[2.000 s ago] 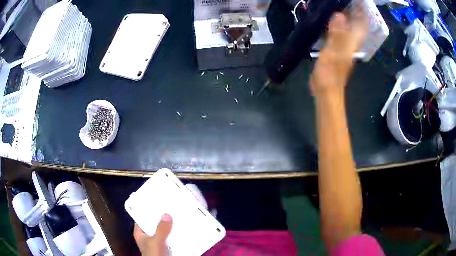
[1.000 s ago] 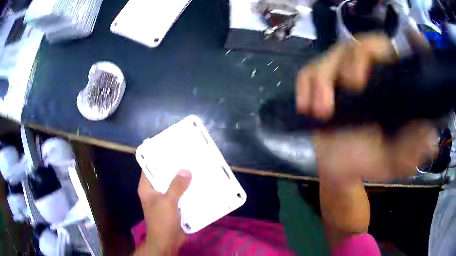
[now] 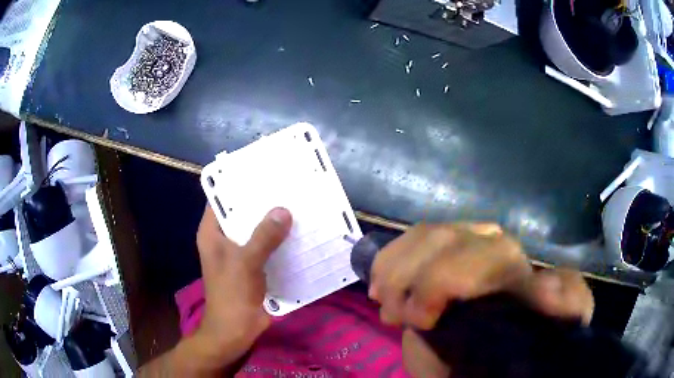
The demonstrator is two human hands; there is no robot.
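A white plastic panel [image 3: 295, 196] with slots and corner holes is held over my lap at the bench edge. My left hand [image 3: 240, 277] grips it from the lower left, thumb on its face. My right hand [image 3: 451, 273] is closed round a black electric screwdriver [image 3: 369, 255]. The screwdriver's tip is at the panel's right edge, near a corner; whether it touches a screw cannot be told. The rear of the screwdriver is blurred and dark at lower right. A white screw dish [image 3: 154, 68] full of small screws sits on the bench at upper left.
Small screws [image 3: 409, 66] lie scattered on the dark bench [image 3: 259, 88]. A metal feeder box [image 3: 451, 22] is at the top. White housings with black insides and wires [image 3: 573, 44] stand at the right. A carton [image 3: 118, 244] of white and black units is at lower left.
My right hand has brought the screwdriver down and left to the panel. My left hand still holds the panel. The view has shifted, so the bench items sit higher in the picture.
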